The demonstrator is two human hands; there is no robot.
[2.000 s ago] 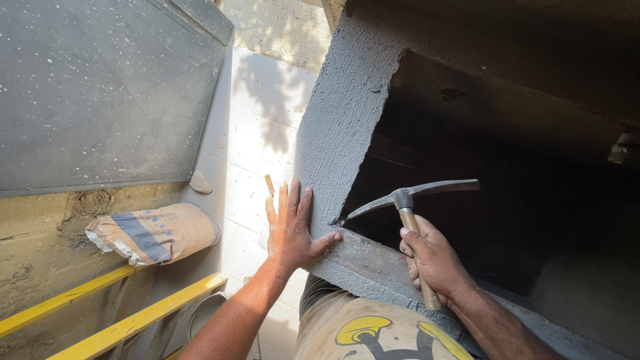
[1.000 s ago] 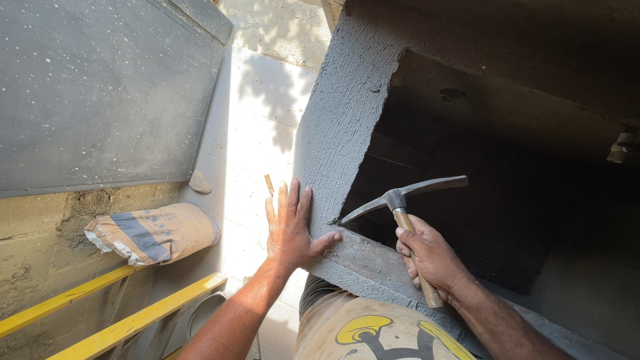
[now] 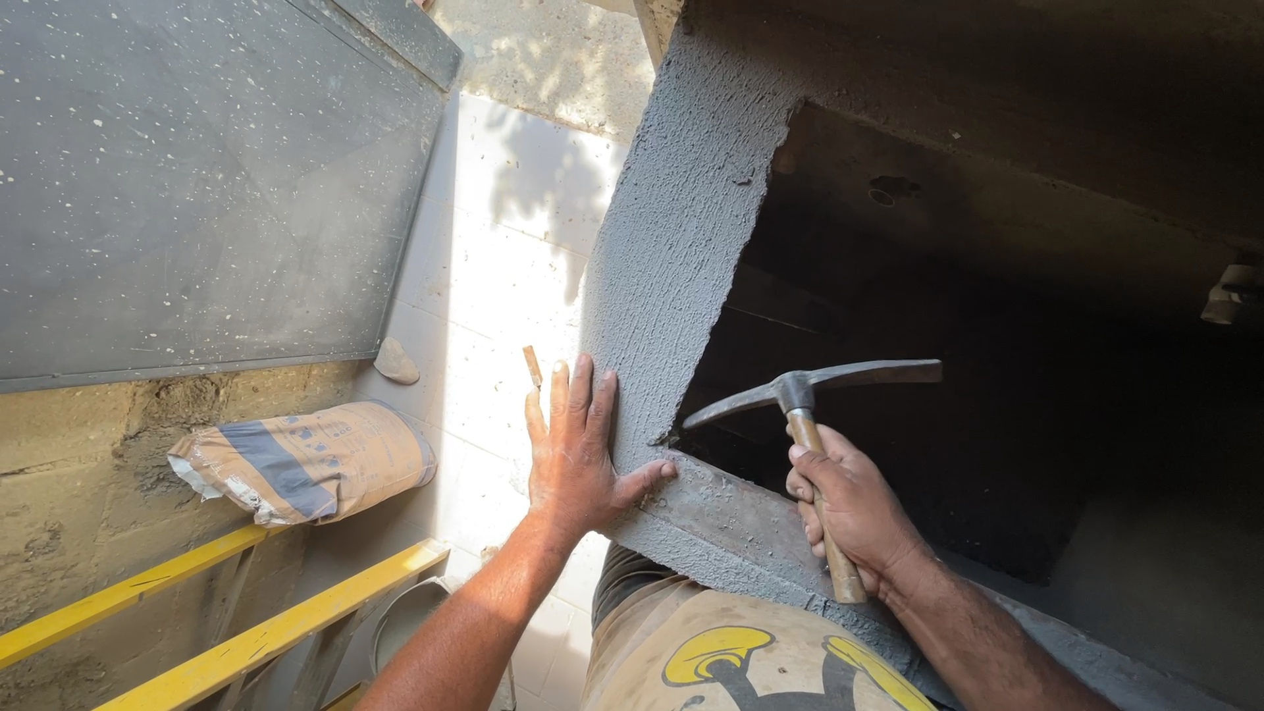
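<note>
My right hand [image 3: 854, 504] is closed around the wooden handle of a small pick hammer [image 3: 795, 390]. One long pointed arm of its steel head reaches left to the inner corner of a rough cement-coated ledge [image 3: 681, 217]; whether the tip touches is too fine to tell. The other arm, flatter at its end, points right over a dark opening [image 3: 918, 395]. With fingers spread and nothing held, my left hand [image 3: 578, 464] rests on the ledge just left of that corner, its thumb toward the pick tip.
A paper sack [image 3: 346, 459] lies at the left near a stone [image 3: 396, 361]. Below it stand yellow ladder rails [image 3: 276, 632] and a bucket [image 3: 400, 617]. A grey speckled panel [image 3: 197, 188] fills the upper left. Pale tiles [image 3: 504, 286] lie beyond the ledge. A pipe fitting [image 3: 1229, 294] juts in at the right.
The pick hammer and my right hand have shifted slightly left and down since the earliest frame. My left hand stays in place on the ledge.
</note>
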